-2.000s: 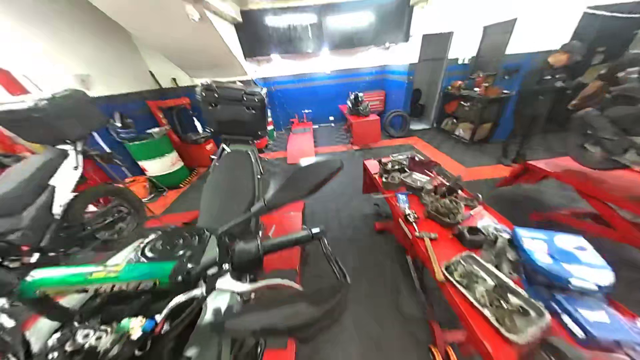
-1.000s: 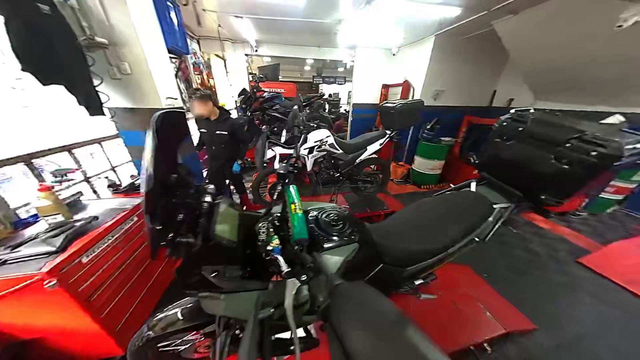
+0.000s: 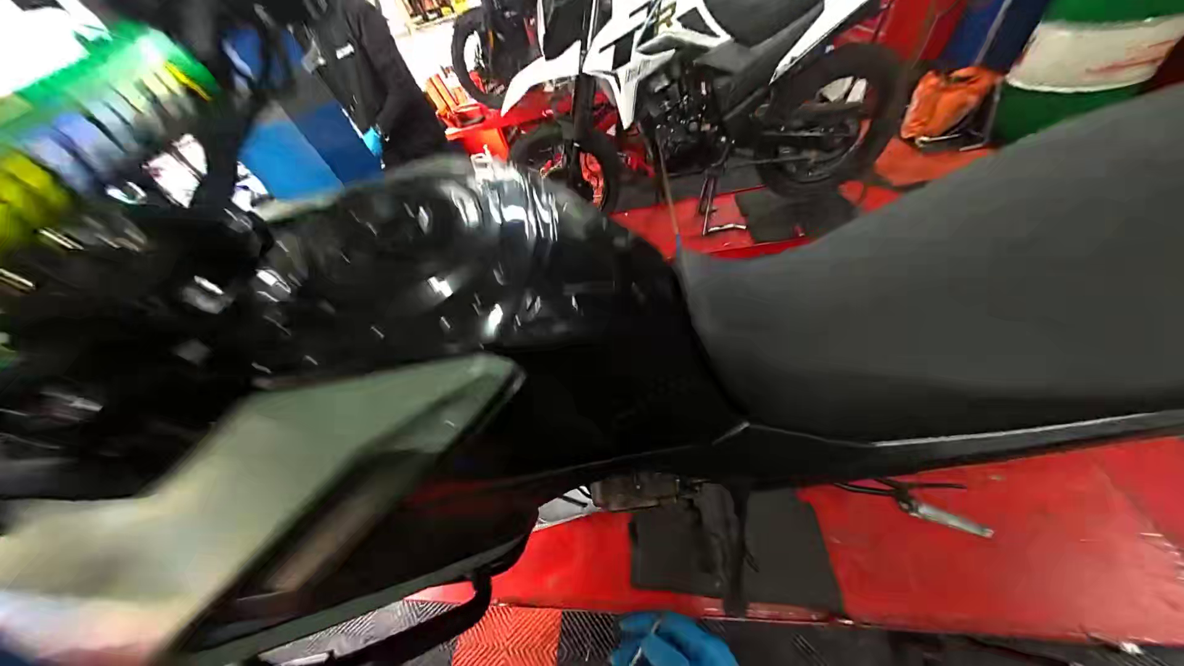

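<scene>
A black motorcycle fuel tank (image 3: 499, 268) fills the middle of the head view, glossy and partly blurred. Its dark grey seat (image 3: 943, 305) extends to the right. At lower left, a grey-green side panel (image 3: 370, 416) is smeared by motion, and a green and yellow part (image 3: 102, 92) shows at upper left. What appears to be my right hand (image 3: 668, 640), in a blue glove, is at the bottom edge, below the motorcycle and cut off by the frame. Its fingers and anything in them cannot be made out. My left hand is out of view.
The motorcycle stands over a red lift platform (image 3: 1008, 546). Beyond it are a white and black motorcycle (image 3: 684, 102), an orange bag (image 3: 948, 104) and a green and white drum (image 3: 1091, 55). A person in dark clothing (image 3: 370, 74) stands at upper left.
The view has swung down and closer to the tank and seat. A blue-gloved shape now shows at the bottom edge.
</scene>
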